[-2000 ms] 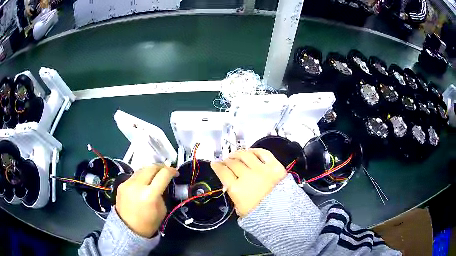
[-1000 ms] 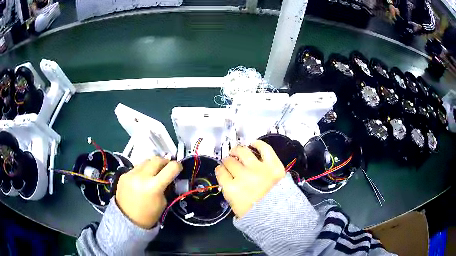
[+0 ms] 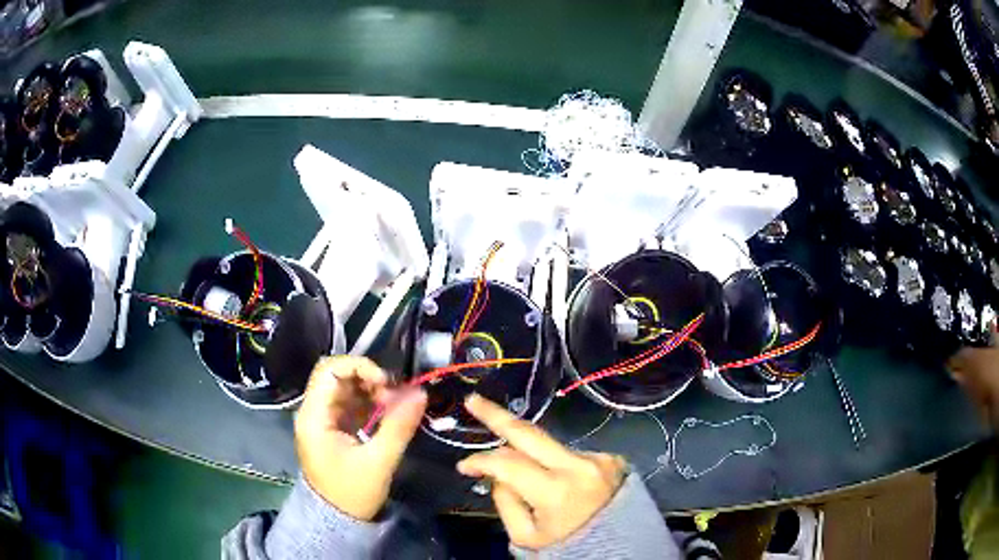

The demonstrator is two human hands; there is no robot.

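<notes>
The camera housing in front of me is a round white cup with a black interior, open side up. Inside are a silvery motor, a yellow wire ring and red, yellow and black leads. My left hand is at its lower left rim, thumb and fingers around the red wire harness; the fingertips are blurred. My right hand is at the lower right rim, its fingers apart and empty, index finger pointing over the cup.
More wired housings stand left and right, with white brackets behind. A pale cord heap, tweezers, black ball modules and loose cords lie around. Another person's hand is at the right edge.
The view has shifted, so the bench things appear higher and the housings further right. My hands have come down from the cup's sides to its near rim, and the housing beside my right hand is uncovered.
</notes>
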